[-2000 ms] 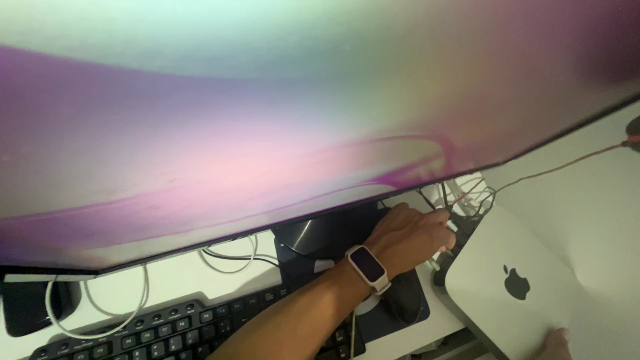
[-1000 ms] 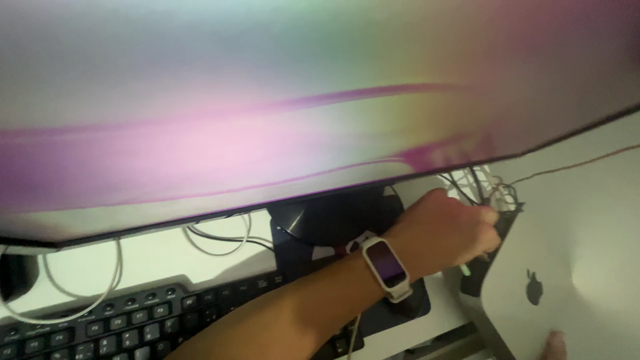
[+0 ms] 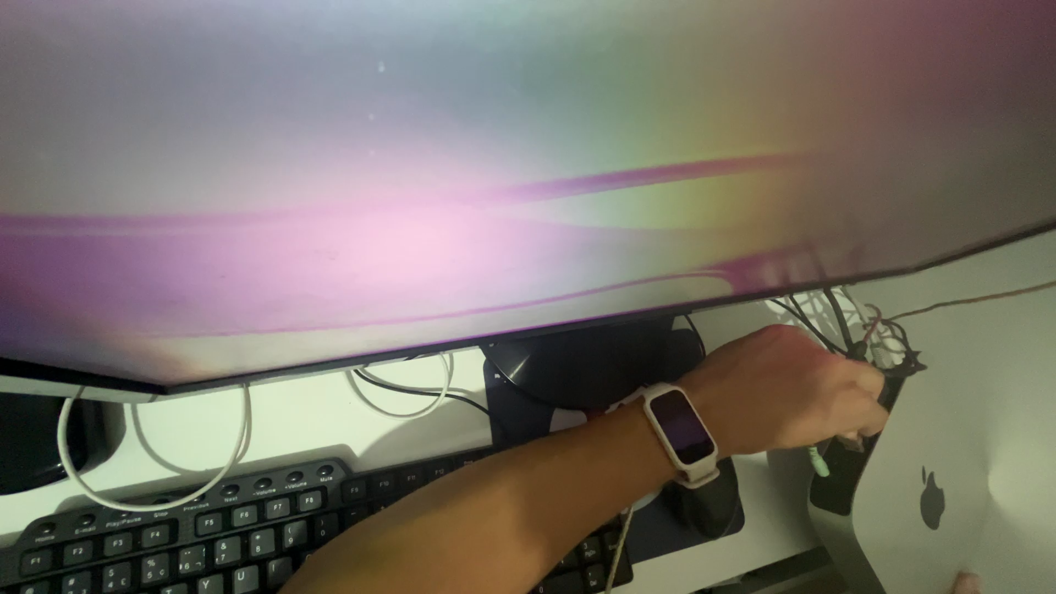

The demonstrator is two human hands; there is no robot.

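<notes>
My left hand (image 3: 780, 392), with a pale smart band (image 3: 681, 433) on its wrist, reaches right beneath the monitor. Its curled fingers are at the black port side (image 3: 840, 483) of a silver Apple desktop computer (image 3: 895, 487); whether they grip a plug is hidden. A small pale green piece (image 3: 817, 460) shows just below these fingers. Black cables (image 3: 837, 318) and a tangle of thin cords (image 3: 887, 338) lie beyond the hand. Of my right hand (image 3: 965, 582), only a fingertip shows, on the computer's surface at the bottom edge.
A large lit monitor (image 3: 429, 165) overhangs the desk. Below are a black keyboard (image 3: 206, 528), a dark mouse (image 3: 708, 503) on a dark mat (image 3: 730, 532), and white cable loops (image 3: 239, 445). A reddish cord (image 3: 973, 299) runs off right. The desk's front edge lies near the computer.
My left hand has moved right, its fingers staying by the computer's port side. The computer sits farther right of the mouse mat than two seconds ago.
</notes>
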